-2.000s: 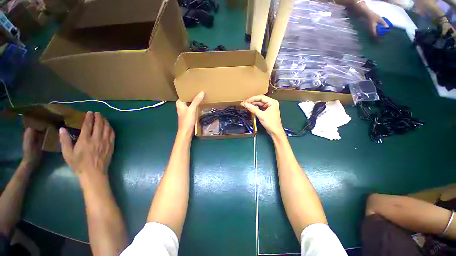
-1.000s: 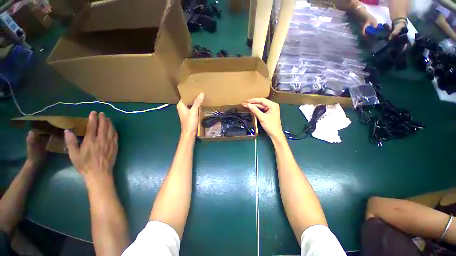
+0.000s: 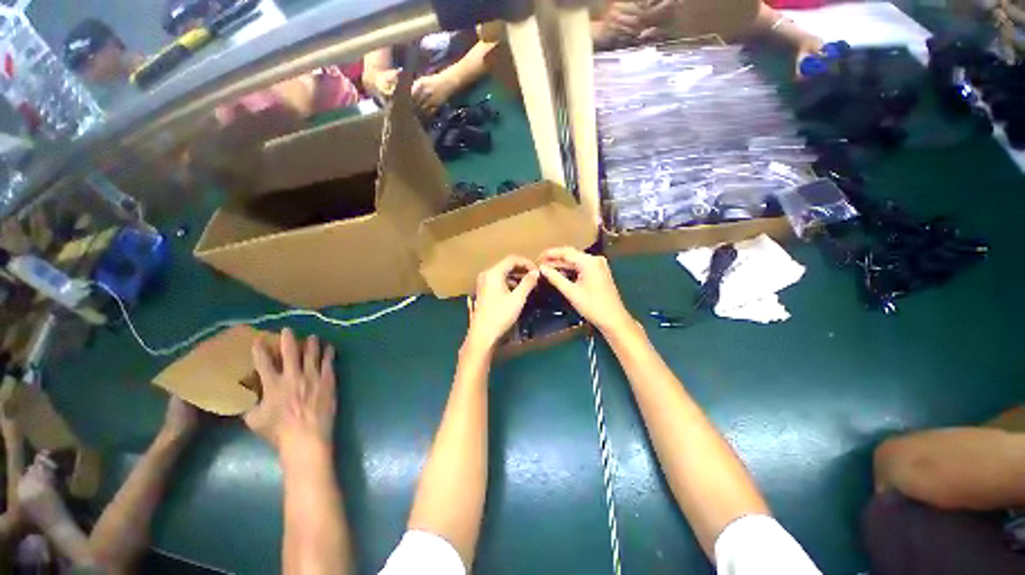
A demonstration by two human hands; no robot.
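A small brown open box sits in front of me, its hinged lid raised at the back. A black cable bundle lies inside, partly hidden by my hands. My left hand is over the box's left part. My right hand is over its right part. The thumbs and forefingers of both hands meet above the cables, near the lid's lower edge. Dark cable shows beside the fingertips, but whether they pinch it is unclear.
A large open carton stands behind left. Clear plastic bags fill a shallow tray behind right. Black cables lie on white paper and loose at right. Another person's hand works on a box at left. Pale posts stand behind.
My hands have come together from the box's side edges to above its contents. The lid now tilts. The camera view has shifted, showing more of the far side and people there.
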